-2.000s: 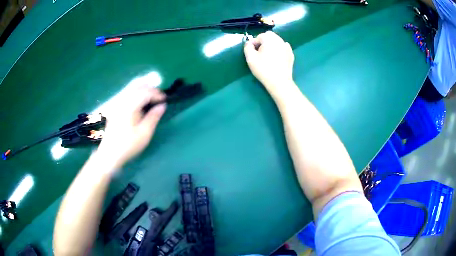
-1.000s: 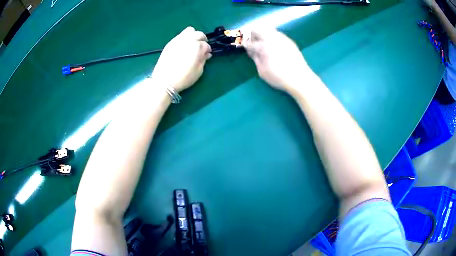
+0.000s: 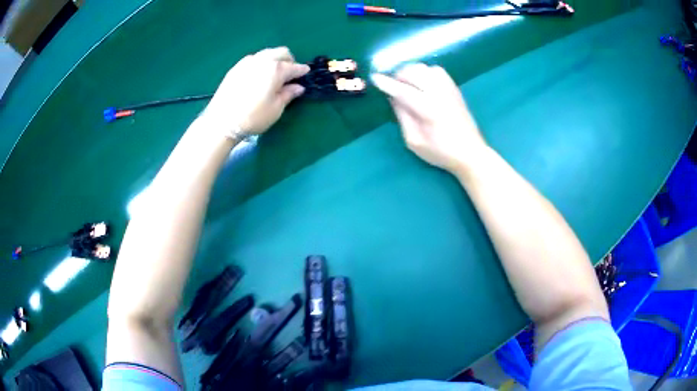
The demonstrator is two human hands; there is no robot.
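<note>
My left hand grips the black double body of a cable lead on the dark green strip. Two bright copper tips point right from it. Its thin black cable runs left from behind my hand to a blue plug with a red-orange band. My right hand is just right of the tips, apart from them, slightly blurred, fingers partly curled; no held thing shows. A loose pile of black plastic shells lies on the lighter green worktop near me.
Another lead with copper tips lies at left, and one with a blue plug at the top. Small parts and a black tray are lower left. Blue bins stand below the table's right edge. Blue plugs lie at far right.
My left hand has left the blurred shell's earlier place and grips the lead's body. My right hand has drawn back from the tips. The lead at the top has come further into view.
</note>
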